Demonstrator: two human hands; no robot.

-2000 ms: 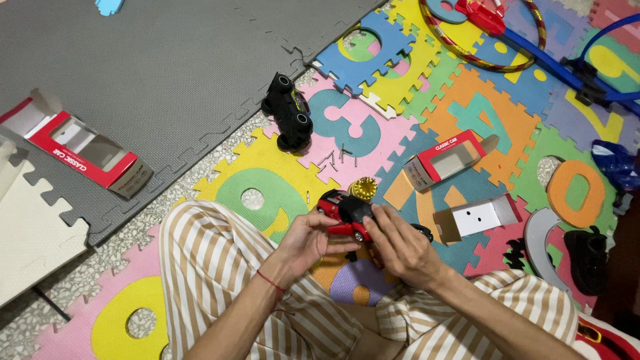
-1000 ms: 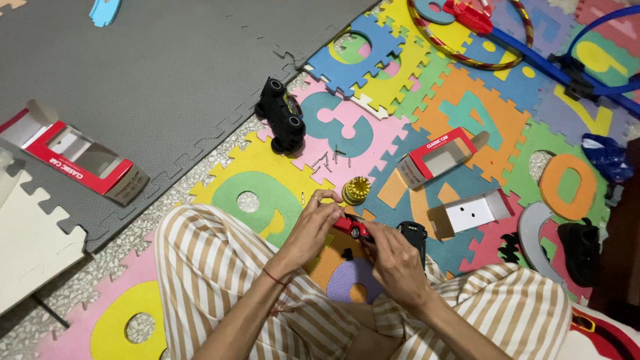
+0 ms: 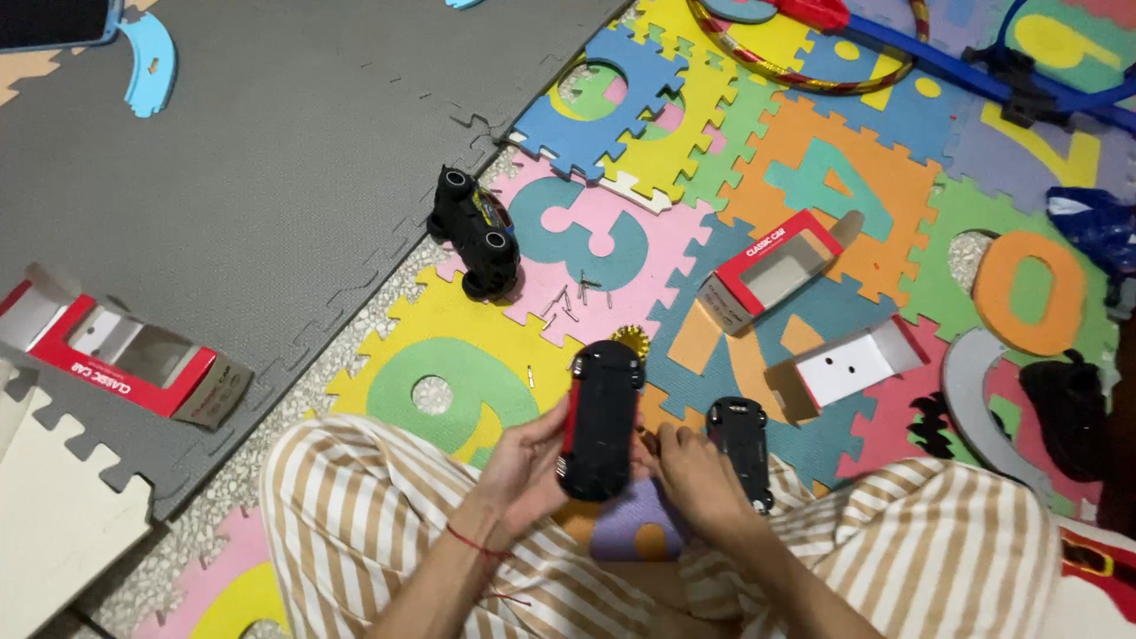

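My left hand (image 3: 524, 461) holds a red toy car (image 3: 603, 417) on end, its black underside facing me. Close beside it on the right, my right hand (image 3: 692, 466) has its fingers bent near the car's edge; whether they grip something small cannot be told. Another toy car (image 3: 743, 444) lies with its black underside up, just right of my right hand. Beyond the held car is a gold, ridged round object (image 3: 632, 339), partly hidden. Several small screws (image 3: 568, 302) lie scattered on the pink foam tile. A black toy vehicle (image 3: 475, 232) rests on its side further left.
Opened red and white car boxes lie at the left (image 3: 120, 359) and right (image 3: 772, 271), with a white box insert (image 3: 848, 366) nearby. Foam number tiles (image 3: 461, 390) cover the floor beside a grey mat (image 3: 266, 177). A hoop (image 3: 772, 75) and blue track (image 3: 941, 62) lie at the upper right.
The red car in my left hand has turned so its black underside faces me. My right hand has moved slightly away from it. The view has shifted a little.
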